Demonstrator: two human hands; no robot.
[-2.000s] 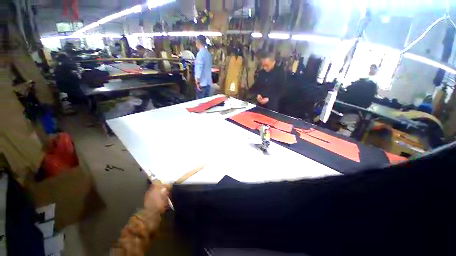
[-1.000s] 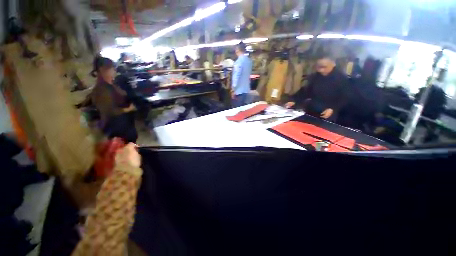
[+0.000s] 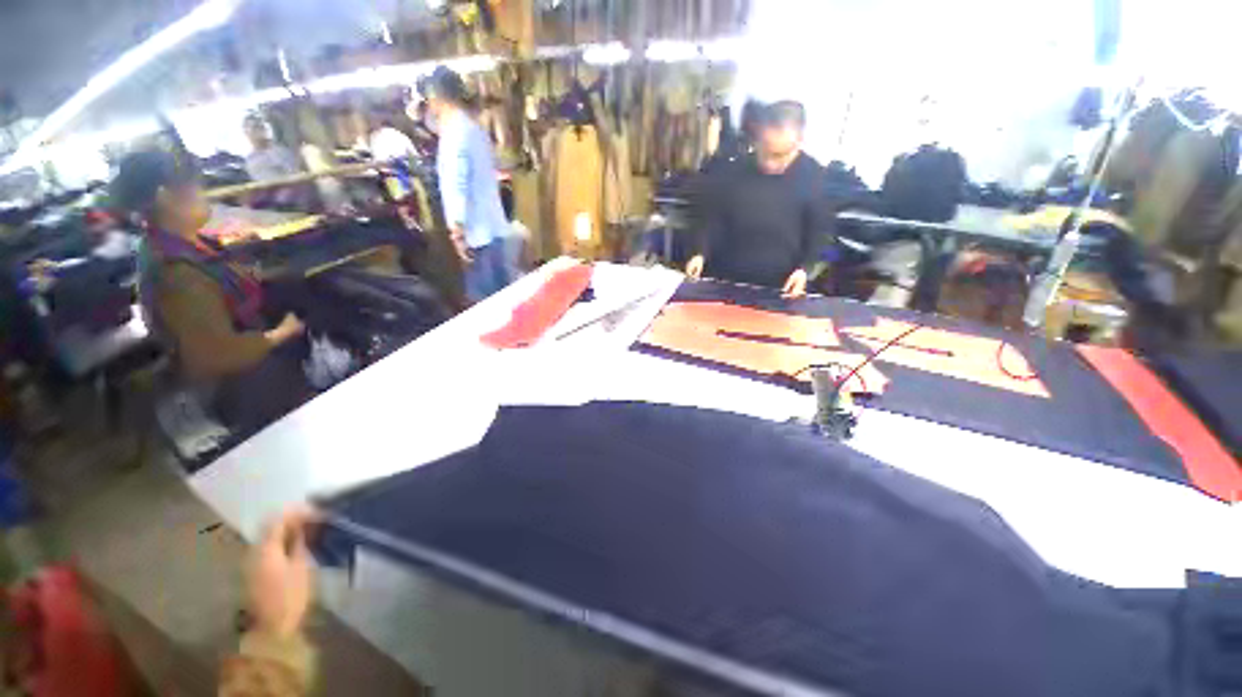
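Note:
The dark cloth (image 3: 708,531) lies over the near half of the white cutting table (image 3: 395,422), its far edge curved and uneven. A thin pale selvedge (image 3: 545,599) runs along its near edge. My left hand (image 3: 282,572), slightly blurred, is at the cloth's near left corner, with its fingers closed on the edge. My right hand is not in view.
A small upright cutting machine (image 3: 832,403) stands mid-table beyond the cloth. Red pattern pieces (image 3: 742,338) lie on a far dark lay (image 3: 953,395). A loose red piece (image 3: 541,308) lies at the far left. A person in black (image 3: 763,211) stands across; another stands left.
The cloth was raised as a dark wall across the view and is now down on the table. My left hand is lower. The view has turned, and the machine shows fully again.

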